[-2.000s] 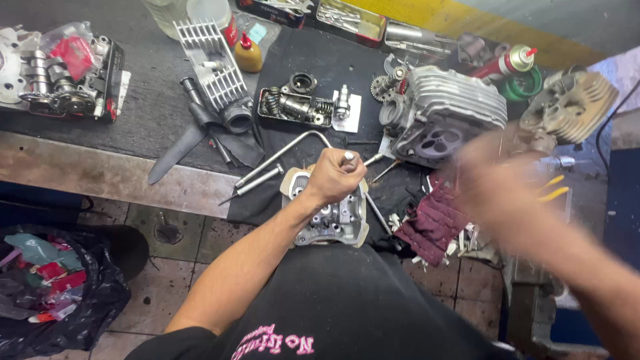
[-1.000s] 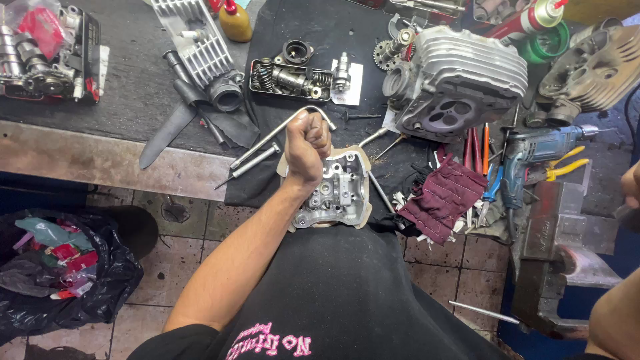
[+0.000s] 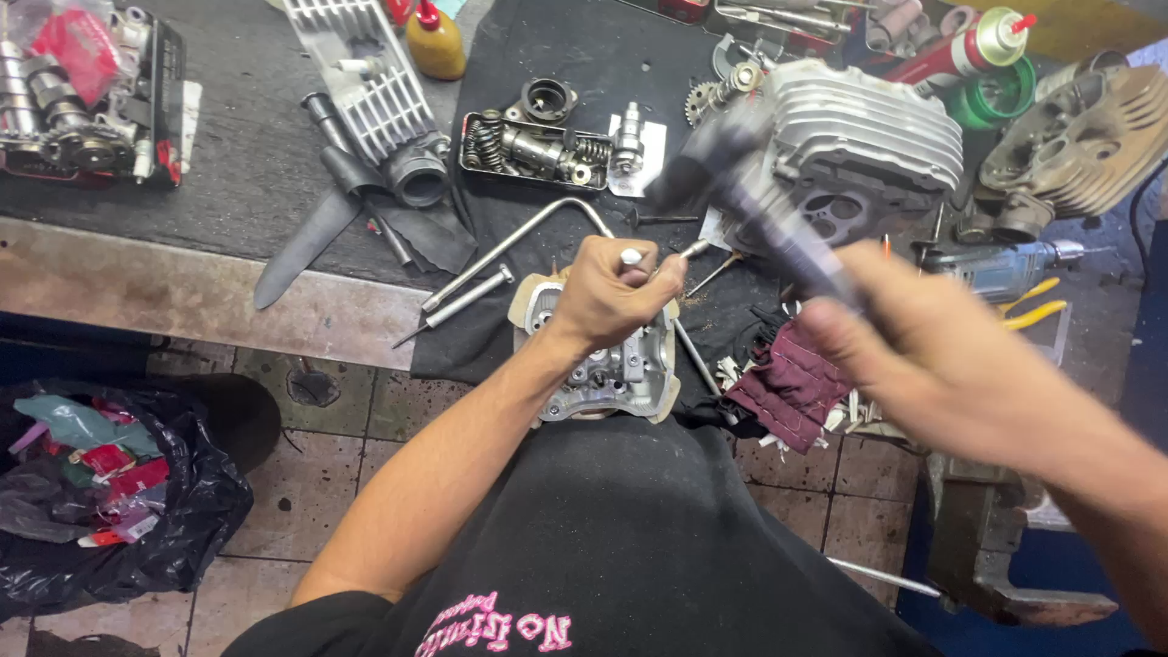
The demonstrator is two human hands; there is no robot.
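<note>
An engine cylinder head lies at the bench edge against my shirt, its inner side with valve gear seats facing up. My left hand is closed around a metal rod, held upright over the head; only its top end shows above the fist, and its lower end is hidden. My right hand grips a hammer, blurred by motion, up and to the right of my left hand. A long bent metal bar and a straight metal rod tool lie left of the head.
A finned cylinder head stands at the back right, near a maroon cloth, a blue power drill and a bench vise. A parts tray and a finned cylinder lie behind. A black rubbish bag is at lower left.
My right hand has come from the right edge back over the bench, now with the hammer in view. My left hand stays closed over the cylinder head.
</note>
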